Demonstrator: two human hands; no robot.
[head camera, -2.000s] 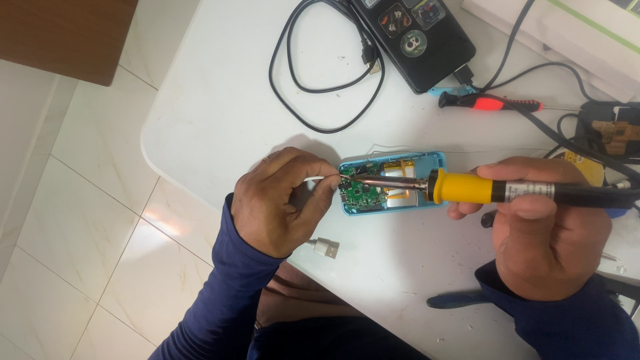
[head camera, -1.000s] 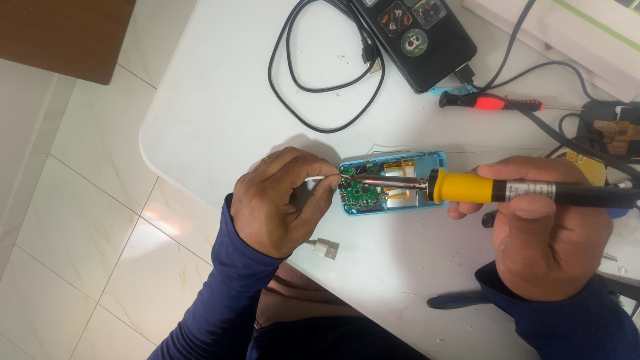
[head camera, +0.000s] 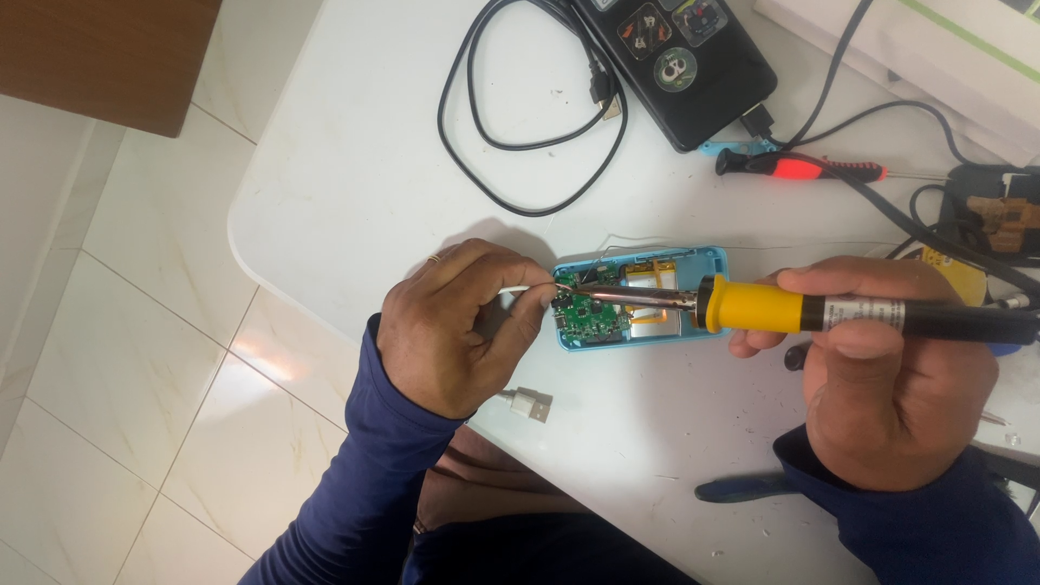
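Observation:
My left hand (head camera: 463, 325) pinches a thin white cable (head camera: 516, 289) between thumb and index finger, at the left end of a green circuit board (head camera: 589, 313). The board lies in a light blue plastic case (head camera: 707, 262), beside a silver battery pack (head camera: 654, 322). My right hand (head camera: 890, 366) grips a soldering iron with a yellow and black handle (head camera: 756, 305). Its metal tip points left and meets the board area by the cable's end; whether it touches the wire cannot be told. Below my left hand lies a white USB plug (head camera: 530, 405).
A looped black USB cable (head camera: 532, 213) and a black device with stickers (head camera: 723, 77) lie at the back. Right of them are a red and black screwdriver (head camera: 796, 167) and a dark device with cables (head camera: 1003, 213). A dark-handled tool (head camera: 743, 488) lies near the front edge.

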